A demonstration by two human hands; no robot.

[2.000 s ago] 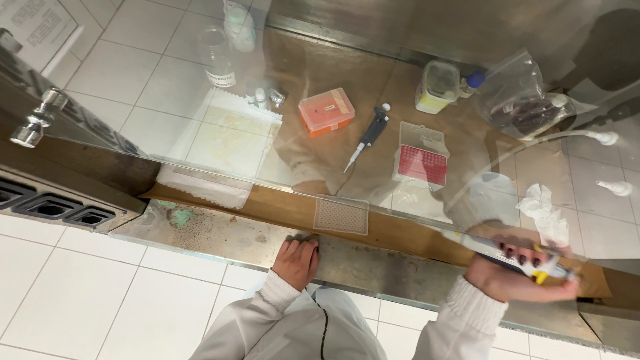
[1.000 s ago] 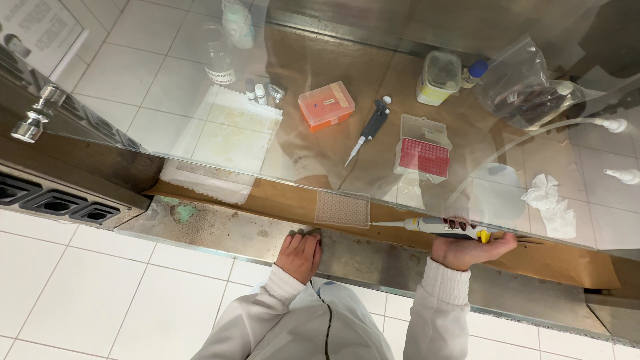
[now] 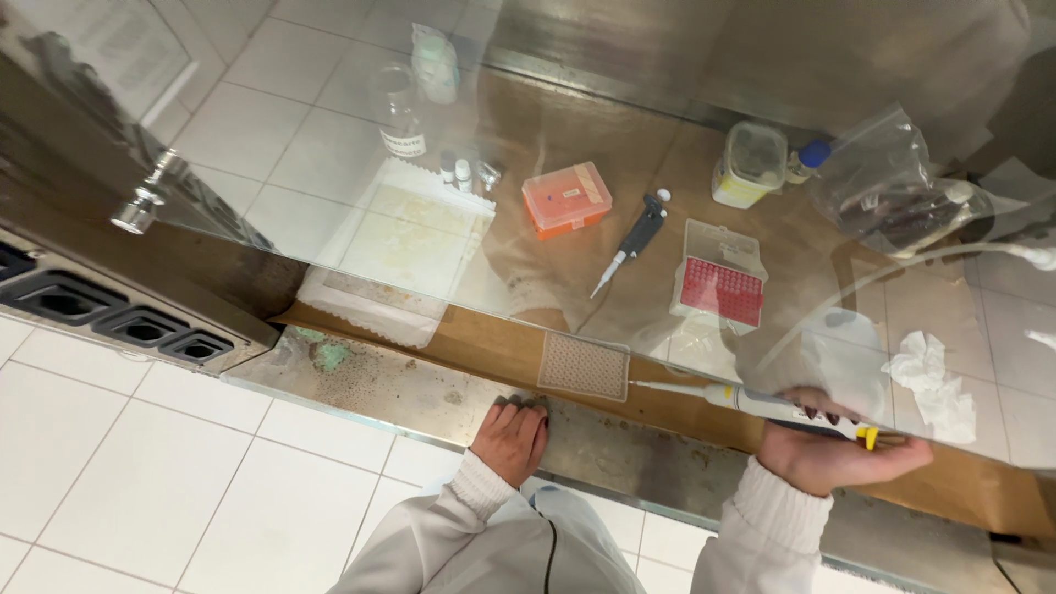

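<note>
My right hand (image 3: 825, 450) holds a white micropipette (image 3: 763, 406) with yellow parts, nearly level, under the lower edge of the glass sash. The pipette's tip points left and ends near the right edge of a clear multiwell plate (image 3: 584, 365) on brown paper. My left hand (image 3: 509, 440) rests with curled fingers on the metal front ledge, just below the plate, holding nothing that I can see. Behind the glass lie a dark grey micropipette (image 3: 639, 235), an opened tip rack (image 3: 723, 289) with pink-red contents and a lidded orange tip box (image 3: 567, 200).
A glass sash with reflections covers the work area. White absorbent paper (image 3: 404, 239), small vials (image 3: 463, 175) and a glass bottle (image 3: 401, 115) are at left. At right are a lidded plastic container (image 3: 751, 163), a clear bag (image 3: 883, 181), a white tube (image 3: 899, 262) and crumpled tissue (image 3: 932, 384).
My right hand has moved left with the white micropipette, from the far right toward the multiwell plate. My left hand has stayed on the ledge.
</note>
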